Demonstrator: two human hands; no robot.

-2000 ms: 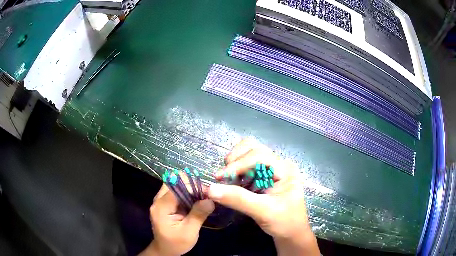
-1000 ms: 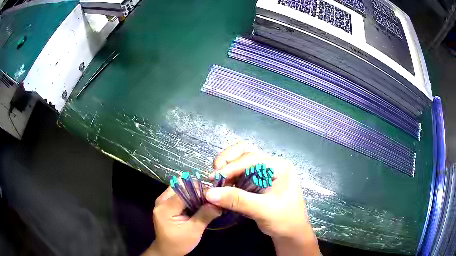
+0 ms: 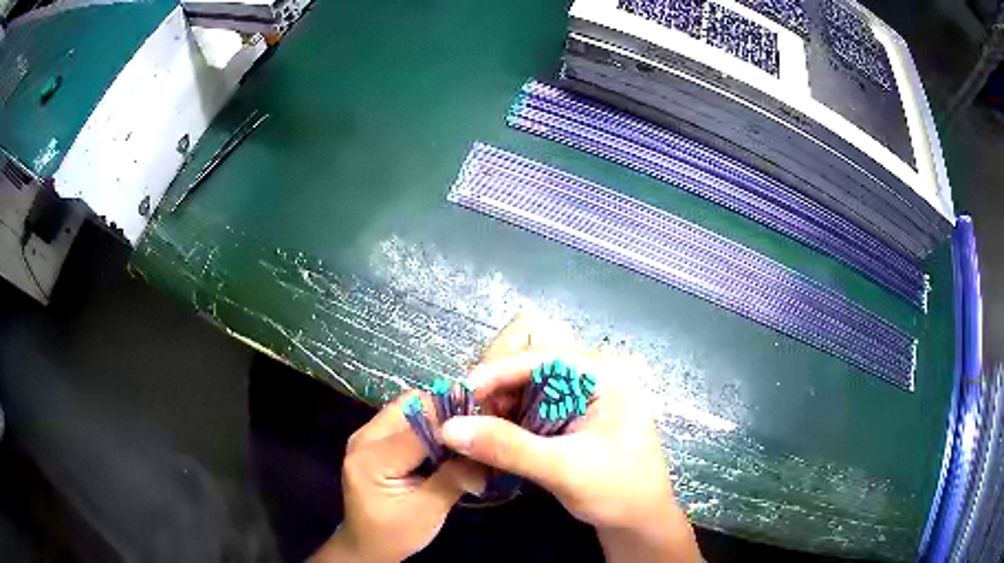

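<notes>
My left hand (image 3: pixel 402 478) is shut on a small group of thin dark purple strips (image 3: pixel 427 431) with teal tips. My right hand (image 3: pixel 573 451) holds a thicker bunch of strips with teal tips (image 3: pixel 561 392), tips up. My right thumb and fingers touch the strips at the left hand. The lower lengths of the strips are hidden below the hands. A thin yellowish loop (image 3: pixel 488 503) shows under the hands. Both hands are above the near bench edge.
On the green bench (image 3: pixel 363 110) lie a flat row of strips (image 3: pixel 683 261), a darker strip pile (image 3: pixel 716 181) and a stack of framed panels (image 3: pixel 760 132). Tweezers (image 3: pixel 220 161) lie beside a white machine (image 3: pixel 132 143). A blue-purple edge strip (image 3: pixel 961 385) runs along the right.
The bunch in my right hand has grown thicker, and fewer separate strips show in my left hand. My hands have drawn closer together.
</notes>
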